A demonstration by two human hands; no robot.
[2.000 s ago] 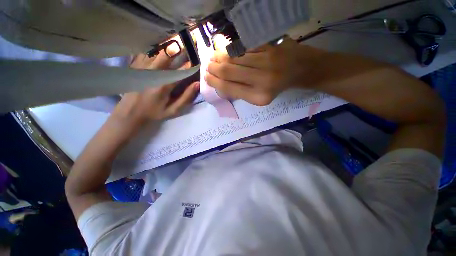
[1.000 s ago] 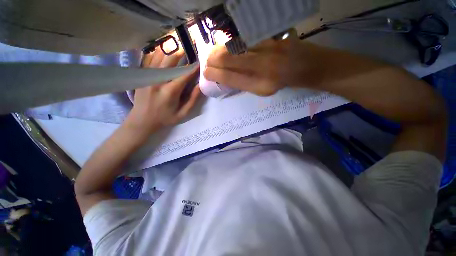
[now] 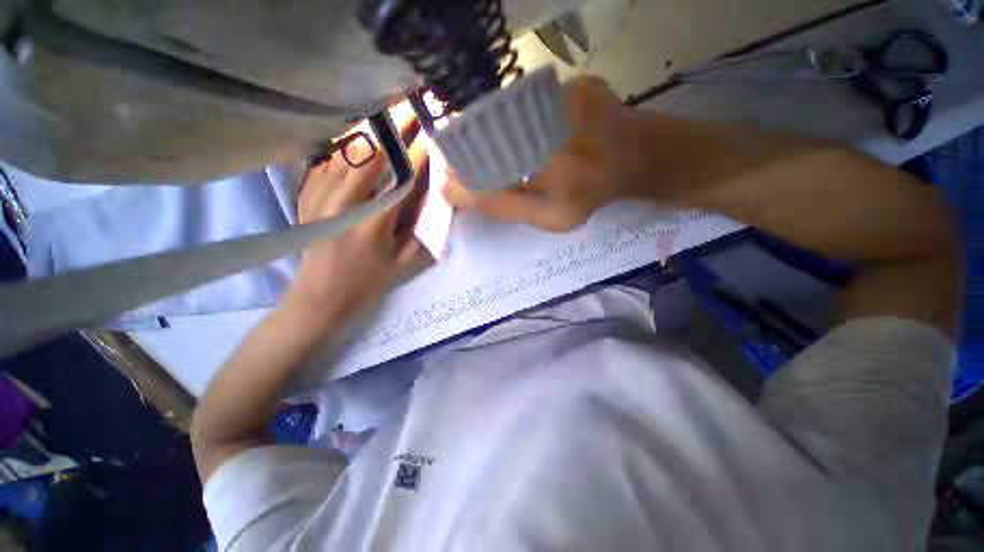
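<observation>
The light grey-blue fabric panel [image 3: 162,253] lies on the table at the left and runs under my left hand [image 3: 351,232]. My left hand lies beside the lit needle area, its fingers partly hidden by machine parts. A pale pink strip [image 3: 435,221], washed out by the lamp, hangs toward me between my hands. My right hand [image 3: 556,178] is just right of the strip. The ribbed grey knob [image 3: 505,129] covers some of its fingers, so its grip is hidden. The sewing machine head [image 3: 216,102] hangs over the work.
Scissors [image 3: 901,81] with black handles lie at the table's upper right. A dark coil spring [image 3: 453,43] is above the knob. A pale band [image 3: 194,270] crosses the left foreground. A printed scale [image 3: 518,275] runs along the near table edge. Blue basket parts show at the right.
The view has shifted, bringing the coil spring in and the knob lower. More of the fabric panel shows at the left. The strip's hanging end is shorter than two seconds ago.
</observation>
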